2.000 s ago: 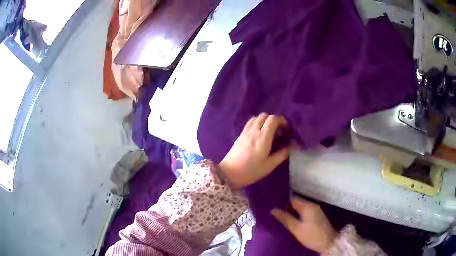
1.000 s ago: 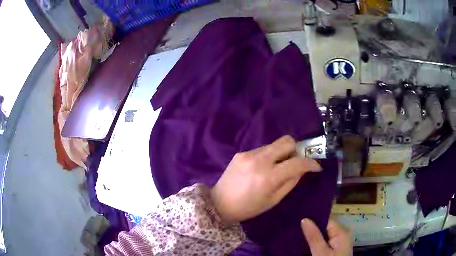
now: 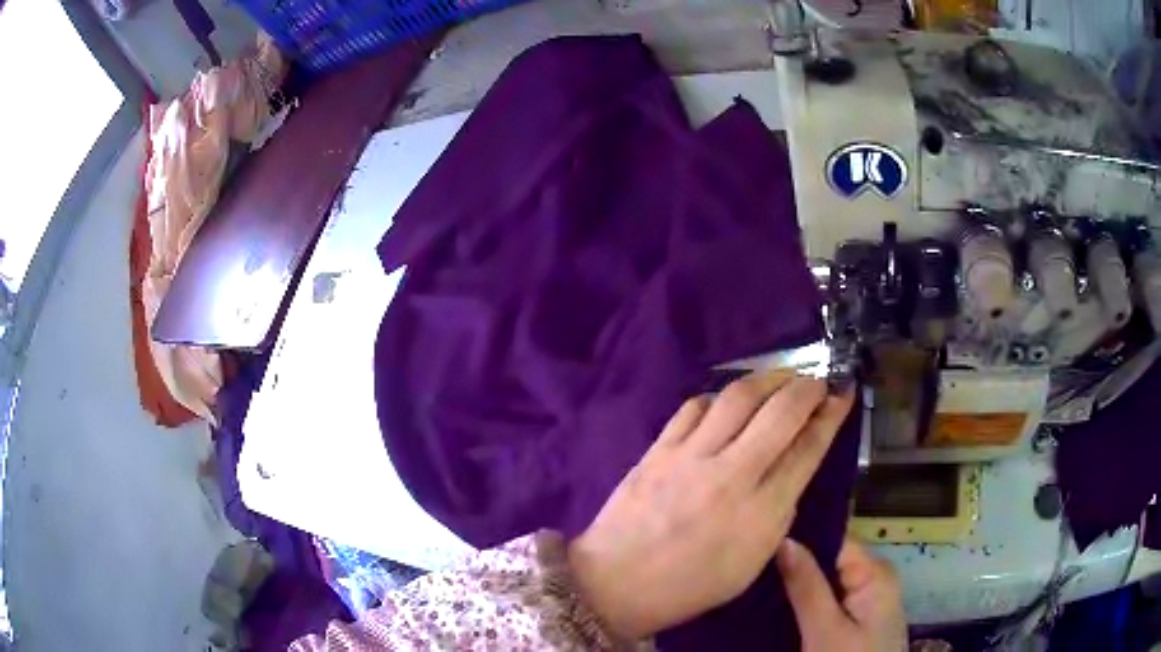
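A dark purple cloth panel point(image 3: 548, 280) lies spread over the white table, its right edge at the presser foot area point(image 3: 837, 344) of the overlock machine point(image 3: 866, 108). My left hand point(image 3: 713, 503) lies flat on the cloth, fingertips just below the foot. My right hand point(image 3: 843, 599) is at the bottom edge of the view, thumb and fingers pinching the cloth's right edge. Its lower part is cut off by the frame. A strip of the metal cloth plate shows above my left fingers.
A glossy maroon board point(image 3: 248, 255) and peach cloth point(image 3: 191, 166) are at the left. A blue basket point(image 3: 369, 28) stands behind. Purple scraps point(image 3: 1110, 459) lie at the right. A cream-framed opening point(image 3: 914, 503) is below the machine. More purple cloth point(image 3: 295, 609) hangs low at the left.
The cloth has come from the lap side to the machine foot as the view turned right. My left hand has since flattened and moved slightly down and right, close to the foot.
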